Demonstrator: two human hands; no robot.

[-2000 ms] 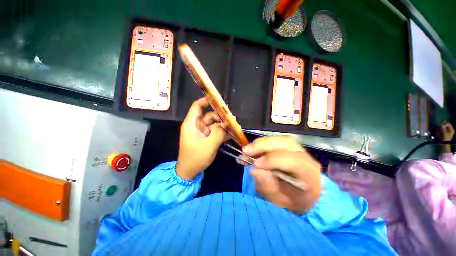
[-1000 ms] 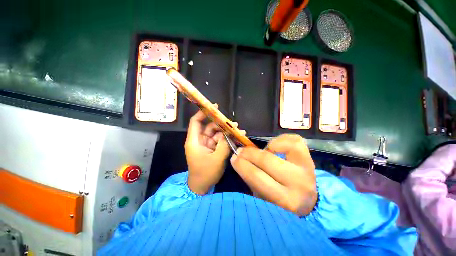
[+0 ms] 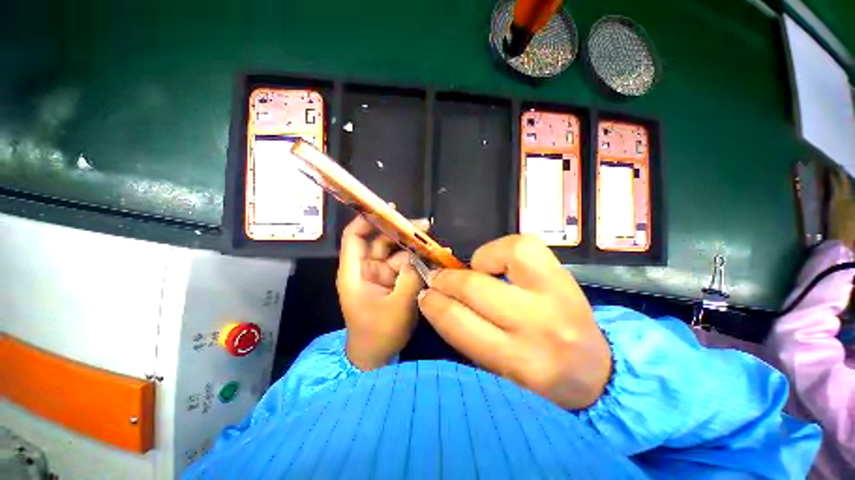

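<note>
My left hand (image 3: 380, 291) grips a phone middle frame (image 3: 366, 202), held edge-on and slanted above the compartment tray (image 3: 386, 169). My right hand (image 3: 530, 319) is at the frame's lower right end and pinches a thin metal tool, perhaps tweezers (image 3: 421, 269), against its underside edge. Most of the tool is hidden by my fingers. Three other phone frames lie in the tray, one in the left slot and two in the right slots. The raised frame overlaps the left one in the view.
An electric screwdriver (image 3: 532, 21) hangs over two screw dishes (image 3: 621, 58) at the top. The white machine (image 3: 84, 272) with a red emergency stop button (image 3: 243, 338) and green button (image 3: 228, 392) is at left. A binder clip (image 3: 715, 283) and a coworker's pink sleeve (image 3: 816, 337) are at right.
The tool showed openly in my right hand two seconds ago; now my fingers are close against the frame and mostly cover it. The held frame tilts flatter, its upper end lower and further left.
</note>
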